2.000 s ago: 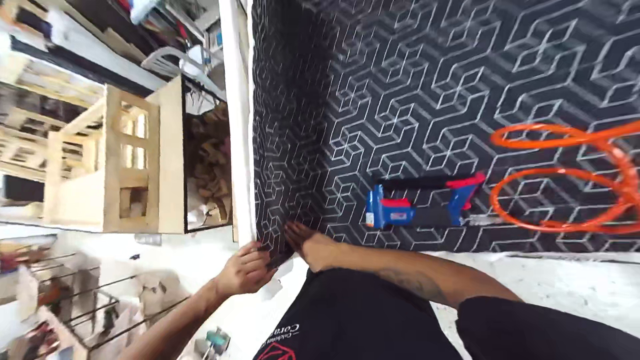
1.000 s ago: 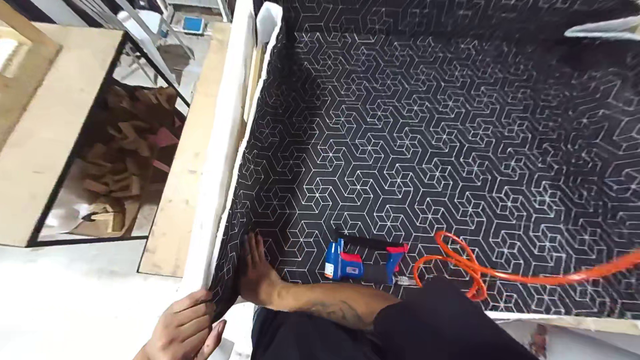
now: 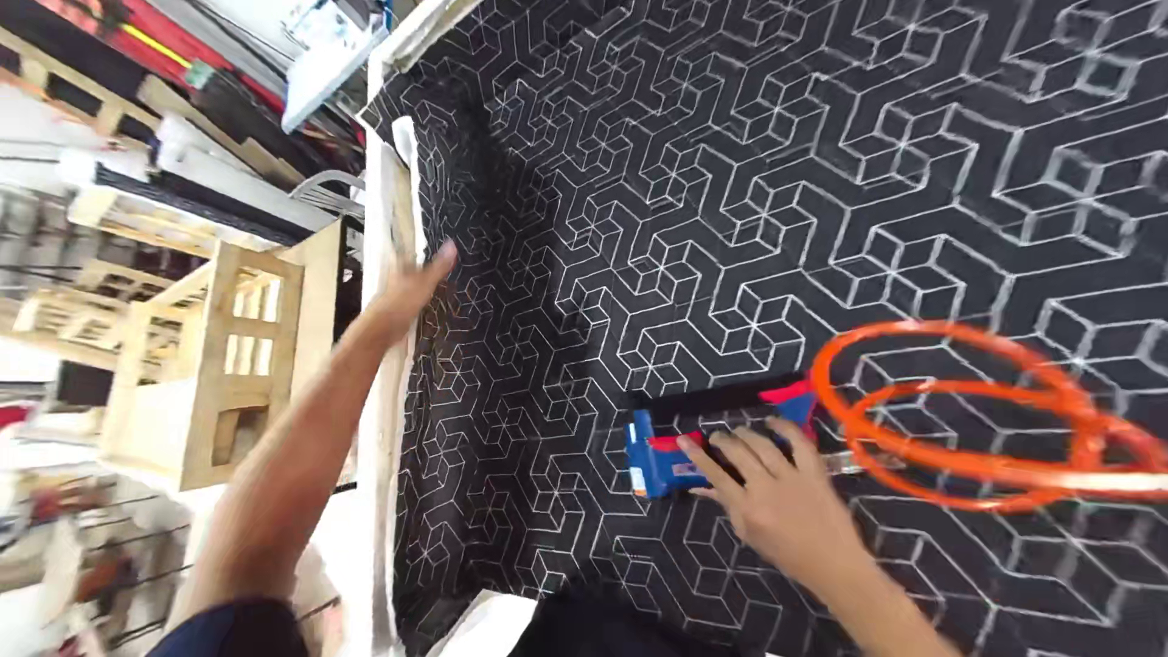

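Note:
Black fabric with a white geometric pattern covers a wide padded surface and turns up along its left side. My left hand rests at the fabric's left edge, over the white-padded frame rail, thumb pointing up and away from the fingers, which are partly hidden. On the fabric lies a blue, red and black pneumatic staple gun. My right hand is over its body, fingers spread across it; whether they have closed around it is unclear. An orange coiled air hose runs from the tool's right end.
Left of the frame stand bare wooden furniture frames. A grey curved metal tube and a light blue-white panel are beyond the rail at the upper left. Blurred shelving and materials fill the far left.
My right hand has left the fabric's left edge and moved right onto the staple gun. My left hand has moved farther up along the rail. The view has shifted and tilted.

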